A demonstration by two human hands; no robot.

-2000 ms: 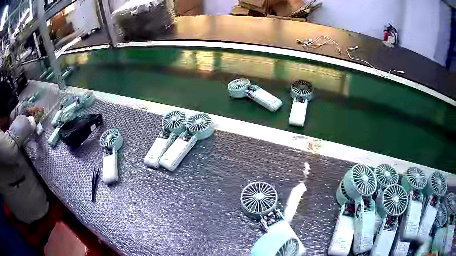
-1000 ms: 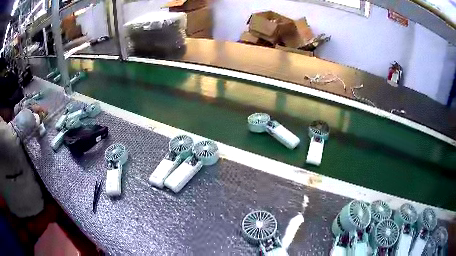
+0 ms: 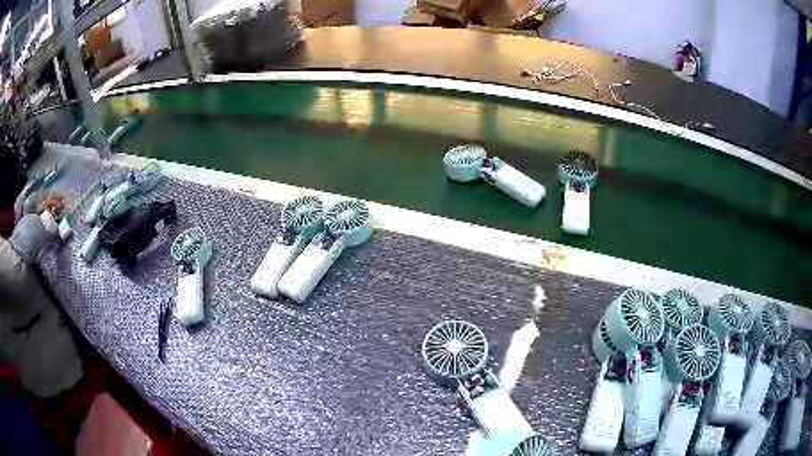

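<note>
Neither of my hands is in the picture. Nearest in front of me, a part-assembled handheld fan (image 3: 456, 352) lies on the grey dimpled mat (image 3: 356, 374), its pale handle pointing down and right. Red specks and wires show at its neck. A second fan head (image 3: 531, 447) overlaps the handle's lower end and is cut off by the bottom edge. At the right, a tight cluster of waiting fans (image 3: 641, 316) lies with heads up and handles towards me. Two fans (image 3: 312, 267) lie side by side mid-bench, and a single fan (image 3: 190, 294) lies left of them.
Dark tweezers (image 3: 164, 328) and a black pouch (image 3: 135, 230) lie on the left of the bench. A neighbouring worker's sleeve (image 3: 31, 312) is at the far left. The green belt (image 3: 383, 160) carries two fans (image 3: 577, 205). Cables (image 3: 570, 73) lie on the shelf beyond.
The two fans on the belt have moved right relative to the bench. The view dipped up a second ago and is now lower again, showing more of the near fan.
</note>
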